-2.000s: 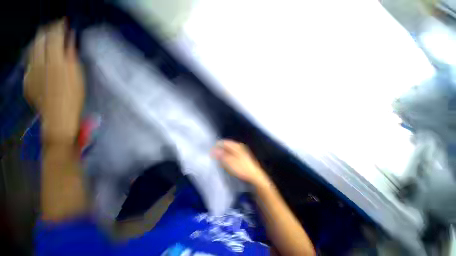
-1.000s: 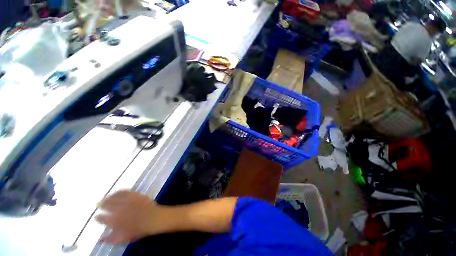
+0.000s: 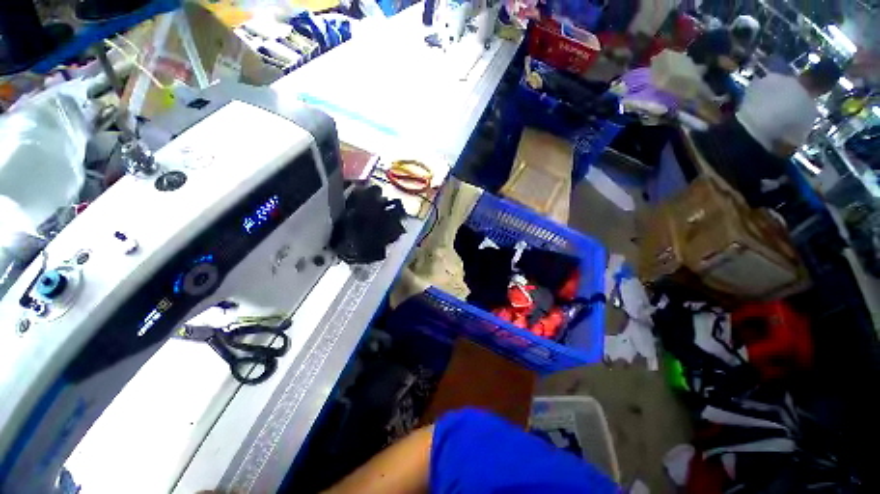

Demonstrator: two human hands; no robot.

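The white-grey sewing machine (image 3: 241, 154), with a dark control panel and lit display, fills the left of the view. Black-handled scissors (image 3: 251, 349) lie on the white table (image 3: 154, 425) beside it, handles towards the ruler strip (image 3: 318, 347). A dark bunched cloth piece (image 3: 369, 224) sits by the end of the machine. My bare right forearm and blue sleeve come in at the bottom centre; the hand is cut off by the bottom edge. My left hand is out of the picture.
A blue plastic crate (image 3: 569, 359) with dark and red cloth stands beside the table. Orange-handled scissors (image 3: 410, 176) lie further back on the table. Cardboard boxes (image 3: 738, 253), a white basket (image 3: 600, 434), a red basket (image 3: 564, 46) and cloth scraps are on the floor. A person sits at upper right.
The view has swung from a blurred lap with grey cloth to the machine. Since one second ago, my right hand has dropped out past the bottom edge. The black-handled scissors now show fully.
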